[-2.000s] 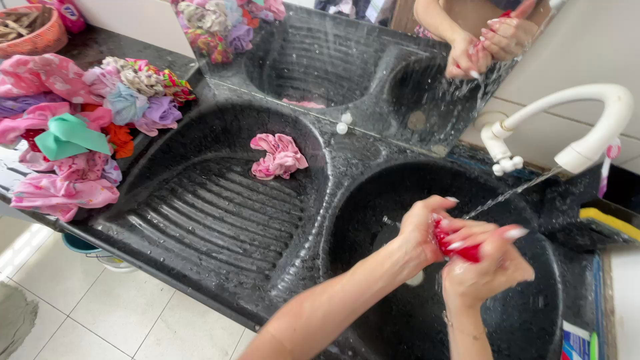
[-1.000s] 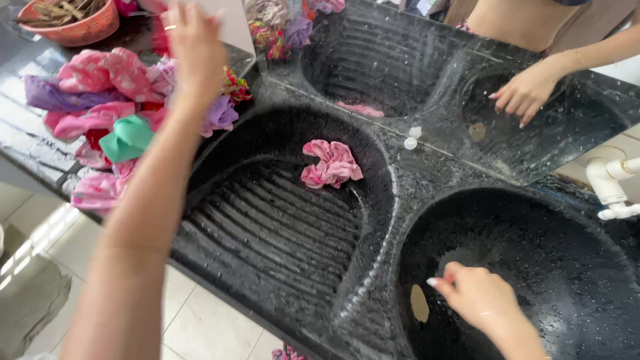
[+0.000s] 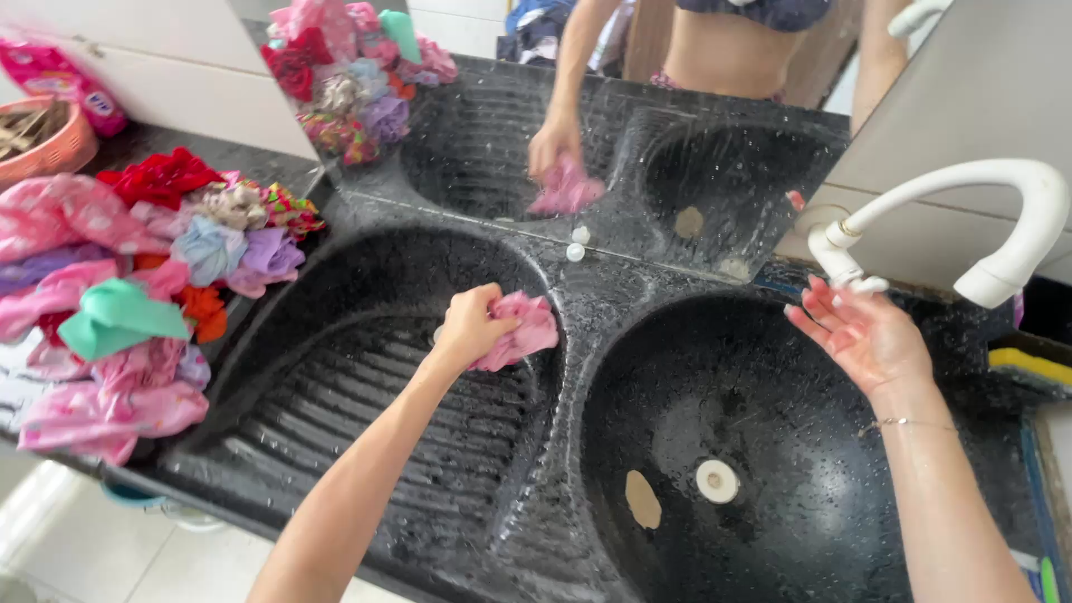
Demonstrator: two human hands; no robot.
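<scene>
My left hand point(image 3: 473, 322) grips a pink fabric scrunchie point(image 3: 528, 333) over the ribbed washboard basin point(image 3: 402, 419). At the tap's handle point(image 3: 863, 283), my right hand point(image 3: 875, 339) is raised with its fingers apart and nothing held. The white curved tap point(image 3: 988, 176) stands behind the round black basin point(image 3: 787, 402), and no water shows at its spout. A heap of coloured scrunchies point(image 3: 126, 310) lies on the counter at the left, a red one point(image 3: 159, 177) on top at the back.
Behind the basins leans a mirror point(image 3: 502, 100) that reflects the heap and a hand. A coral basket point(image 3: 50, 155) and a pink detergent bag point(image 3: 63, 84) stand at the back left. A yellow sponge point(image 3: 1030, 366) is at the right, and a pearl-like knob point(image 3: 575, 252) sits between the basins.
My left hand has come from the heap to the washboard basin and taken hold of the pink scrunchie there. My right hand has moved up to the tap. The red cloth is out of my hands.
</scene>
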